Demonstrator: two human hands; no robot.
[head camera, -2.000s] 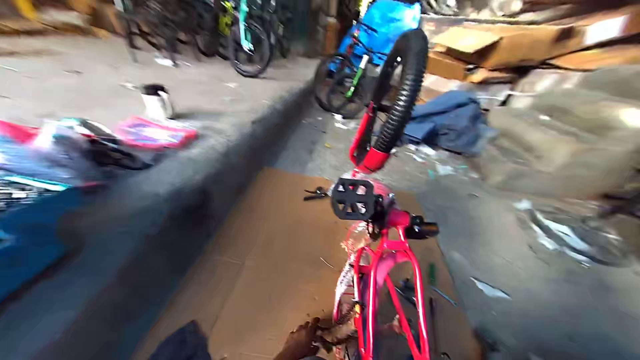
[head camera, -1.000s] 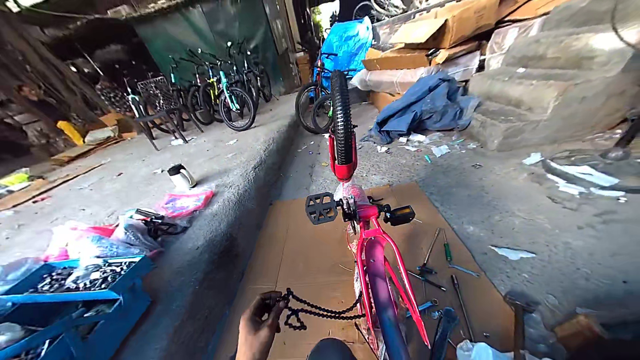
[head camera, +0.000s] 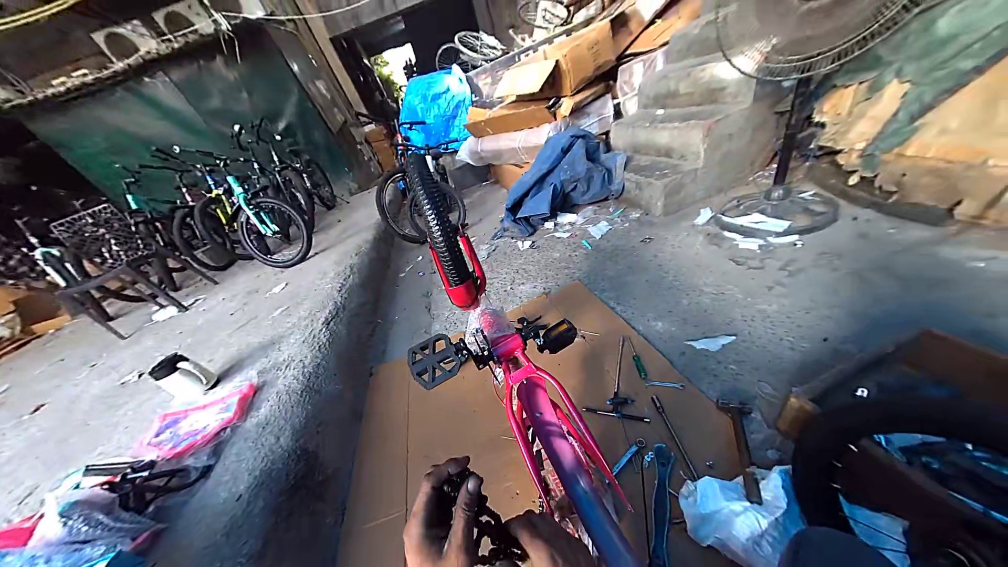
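A pink bicycle frame (head camera: 543, 417) stands upside down on a flat cardboard sheet (head camera: 441, 425), its front wheel (head camera: 435, 216) in a red fork pointing away from me. Left of the frame, my left hand (head camera: 449, 516) grips a black bicycle chain (head camera: 490, 526), bunched up between the fingers. My right hand (head camera: 549, 539) is close beside it at the lower edge, fingers at the chain; its grip is partly hidden. A black pedal (head camera: 435, 361) sticks out left of the frame, and another with an orange reflector (head camera: 557, 336) sits to the right.
Wrenches (head camera: 661, 500), a green-handled screwdriver (head camera: 636, 364) and a hammer (head camera: 739, 453) lie to the right. A loose wheel (head camera: 819, 472) is at lower right, near a plastic bag (head camera: 728, 512). A raised concrete ledge (head camera: 315, 394) runs along the left, with a mug (head camera: 183, 376).
The left hand has drawn in beside the bicycle frame, and the chain that hung in a long loop is now bunched in it. The right hand has come into view.
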